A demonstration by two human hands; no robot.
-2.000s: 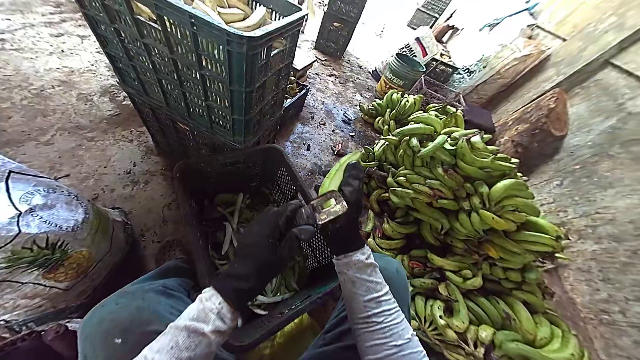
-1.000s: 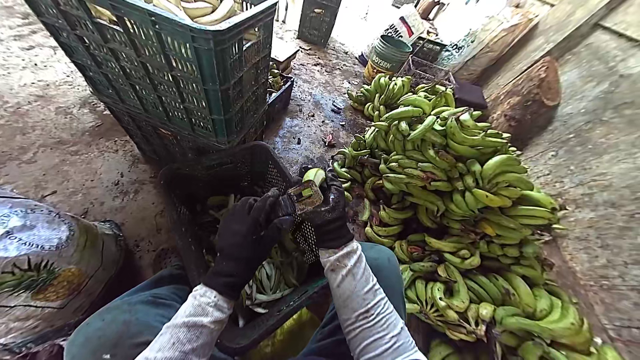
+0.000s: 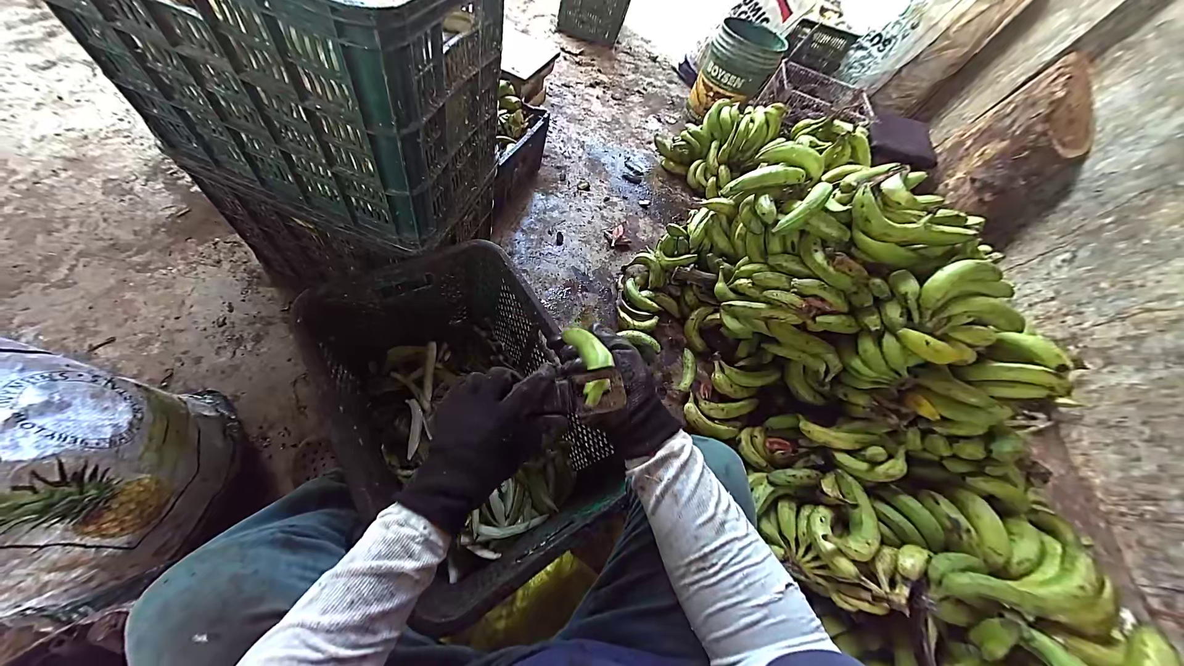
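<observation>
My left hand [image 3: 481, 430], in a black glove, grips the dark handle of a peeler with a wide metal frame [image 3: 597, 390]. Beyond it my right hand [image 3: 638, 398], gloved too, holds a green plantain [image 3: 588, 350] that shows through and above the peeler's frame. Both hands are over the right side of a black plastic crate [image 3: 407, 287] between my knees. Strips of green and pale peel [image 3: 504, 518] lie inside the crate. To the right of my right hand, a large heap of green plantains [image 3: 832, 305] covers the floor.
Stacked green plastic crates [image 3: 370, 120] stand at the upper left, a printed sack [image 3: 102, 462] at the lower left. A green bucket [image 3: 735, 65] is behind the heap. A log [image 3: 1027, 139] and wooden boards border the right side. Small scraps lie on the wet concrete floor [image 3: 592, 203].
More of the plantain stands above the peeler than one second ago. Both hands have stayed together over the crate's right side.
</observation>
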